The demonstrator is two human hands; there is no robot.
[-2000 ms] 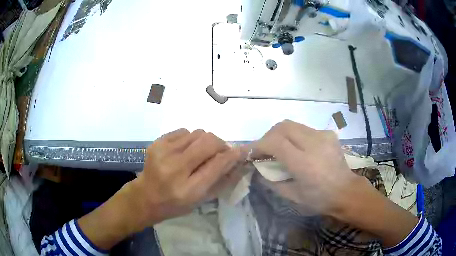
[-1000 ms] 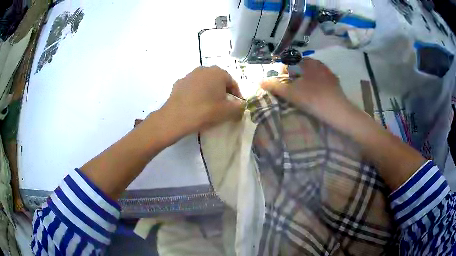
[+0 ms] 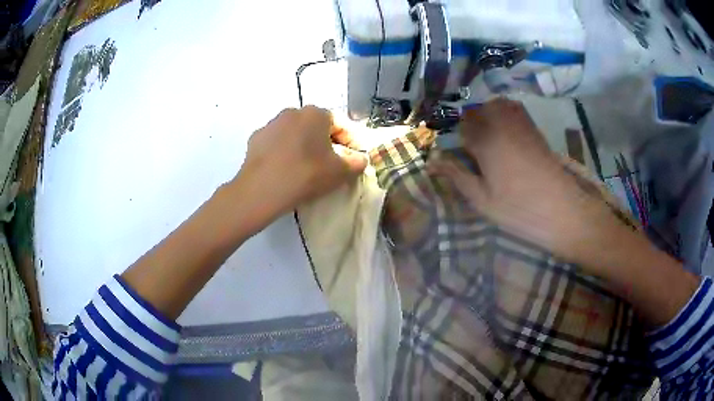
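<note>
My left hand [image 3: 301,153] pinches the top of a cream strip [image 3: 337,251] just left of the lit needle area. My right hand [image 3: 517,168] is blurred and lies over the plaid lining [image 3: 470,274] on the right; its fingertips are partly hidden beside the machine head, so its hold is unclear. The plaid's top corner lies lit under the sewing machine head [image 3: 384,70]. A whiter edge [image 3: 380,313] runs down between strip and plaid, hanging over the table's front edge. The needle and presser foot are not clearly seen.
The white machine table [image 3: 156,157] has a black worn mark [image 3: 82,86] at back left and a measuring scale [image 3: 258,341] along its front edge. Cream cloth [image 3: 17,149] lies at the far left. A whitish plastic bag [image 3: 681,164] and thin coloured sticks [image 3: 632,192] are at the right.
Both hands and the garment have moved from the table's front edge up to the machine head. In the last second my right hand has shifted slightly right and down, uncovering the plaid's top corner.
</note>
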